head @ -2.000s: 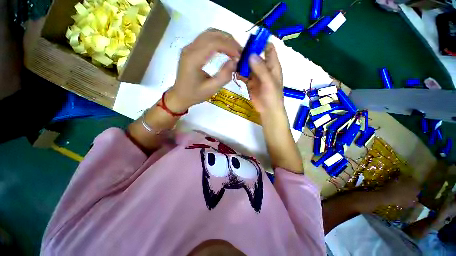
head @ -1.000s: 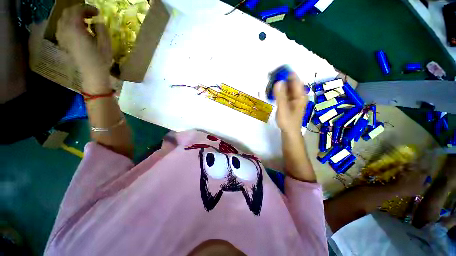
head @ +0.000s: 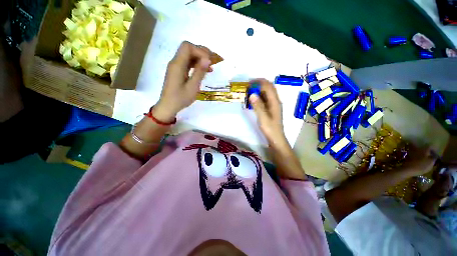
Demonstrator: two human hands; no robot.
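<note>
My left hand (head: 184, 75), with a red cord and a silvery bangle at the wrist, is over the white sheet (head: 200, 27). Its fingertips pinch a small amber-brown piece (head: 215, 58). My right hand (head: 266, 106) is closed on a blue cell (head: 252, 95), partly hidden by the fingers, at the right end of the gold strips (head: 220, 95). The strips lie flat on the sheet with thin leads at their left. I cannot tell whether the cell touches them. A heap of blue cells (head: 346, 112), many with cream pads, lies to the right.
A cardboard tray (head: 135, 47) of pale yellow pieces (head: 95, 37) stands at left. One blue cell (head: 289, 80) lies between my right hand and the heap. Beyond is the green belt (head: 320, 30) with blue cells. A neighbour's arm (head: 381, 185) reaches gold strips at lower right.
My left hand went to the yellow-piece tray, then came back over the sheet with a small piece. My right hand, still holding the blue cell, moved left and down to the gold strips.
</note>
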